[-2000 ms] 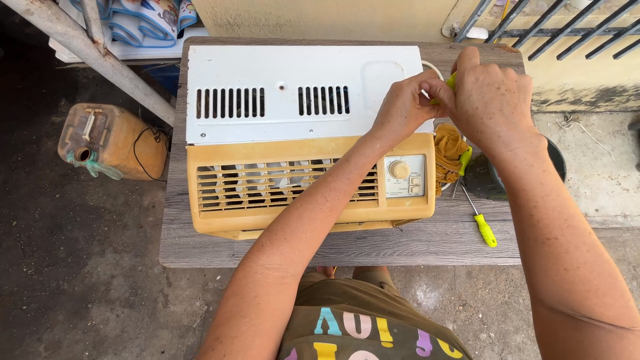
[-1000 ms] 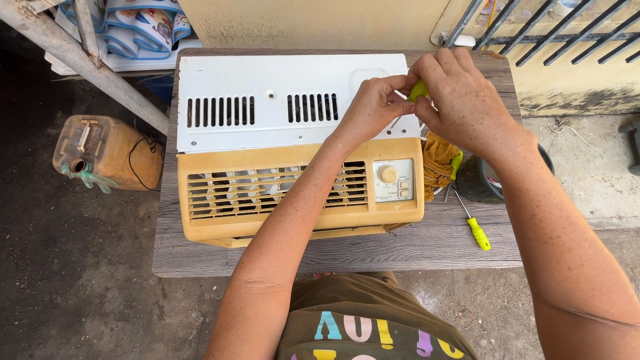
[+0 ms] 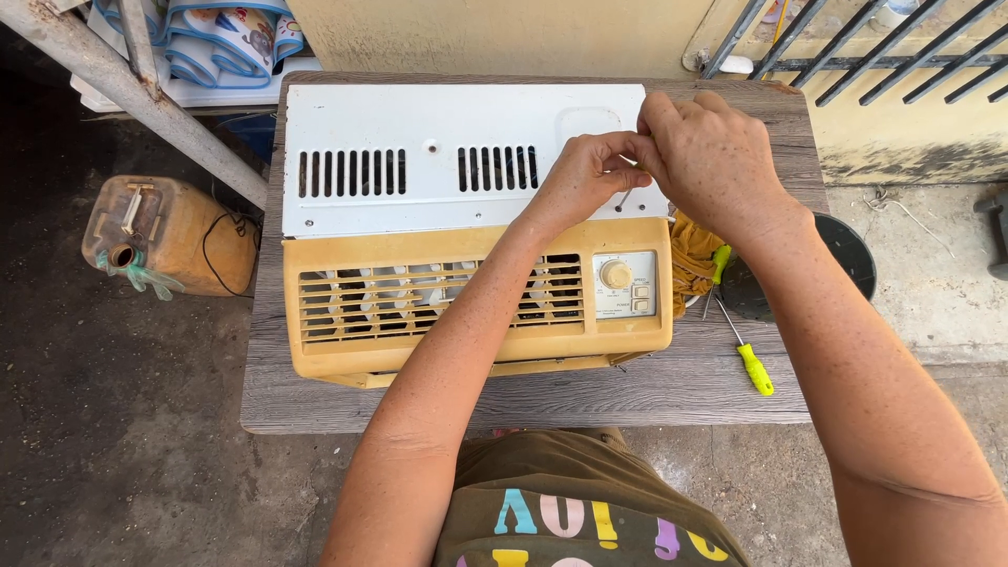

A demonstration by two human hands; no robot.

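A window air conditioner with a white metal casing [image 3: 433, 118] and a yellowed plastic front grille [image 3: 465, 354] lies on a wood-grain table. My right hand [image 3: 709, 157] is closed around a screwdriver's handle, mostly hidden under the fingers. The screwdriver's thin shaft [image 3: 626, 197] slants down to a screw near the casing's front right edge. My left hand [image 3: 594, 169] pinches around the tool just above the shaft. Another screwdriver, with a yellow-green handle [image 3: 756, 370], lies on the table at the right. A further yellow-green handle [image 3: 720, 263] leans by a brown cloth [image 3: 693, 256].
A dark bucket [image 3: 839, 260] stands at the right, partly behind my forearm. The table's rim [image 3: 331, 427] is near my body. Metal bars [image 3: 866, 59] project at the upper right. A dirty plastic jerrycan [image 3: 181, 236] sits on the floor at the left, below a slanted metal post [image 3: 157, 94].
Both hands remain at the casing's right side. The yellow-green handle that showed between them earlier is now mostly covered by the right hand.
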